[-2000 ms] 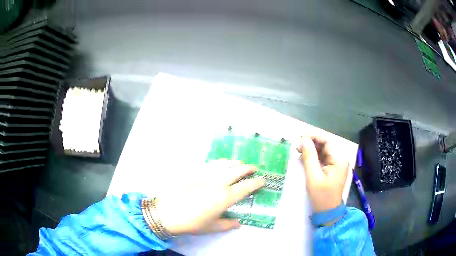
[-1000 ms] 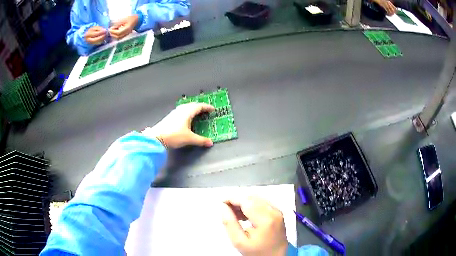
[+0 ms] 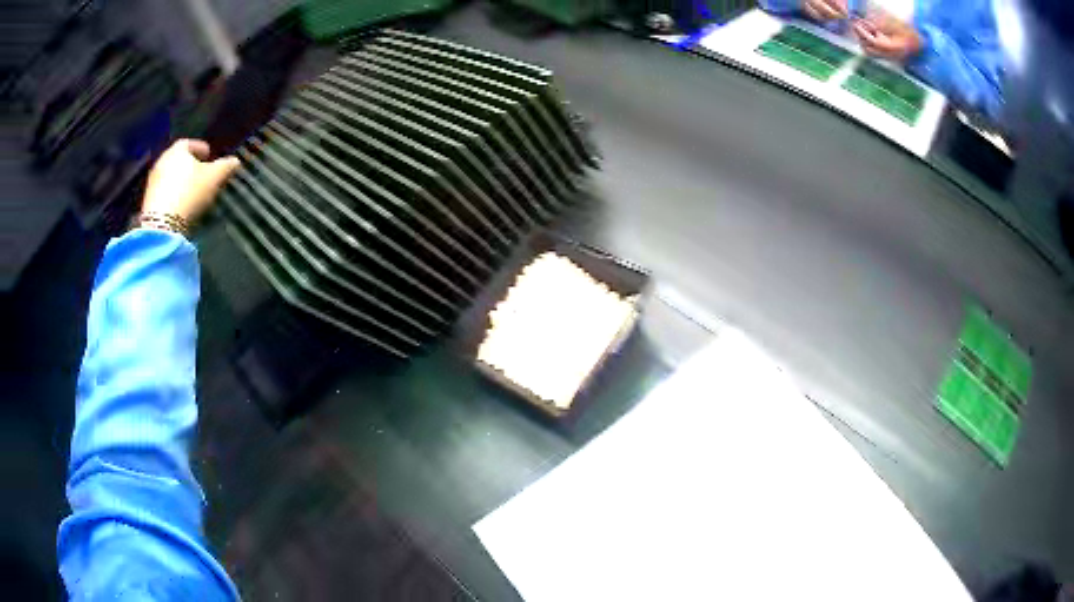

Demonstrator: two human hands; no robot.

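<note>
My left hand (image 3: 186,185) is at the upper left, at the far left end of the stacked PCB panels (image 3: 400,176), which stand in a row with thin pale edges. Its fingers touch a dark, flat shape there; the fingertips are partly hidden, and I cannot tell whether they grip it. The white work sheet (image 3: 730,494) lies at the lower right with no panel on its visible part. A green PCB panel (image 3: 989,382) lies beyond the sheet on the grey surface. My right hand is not in view.
The black spacer bin (image 3: 642,288), heaped with cream spacers (image 3: 556,333), stands between the stack and the sheet. Across the surface, a person's hands (image 3: 872,29) are above a white sheet with two green panels. A dark blurred shape shows at the bottom right corner.
The view has swung left. My left hand has let go of the panel beyond the sheet and moved to the stacked panels. My right hand and the component bin have left the picture.
</note>
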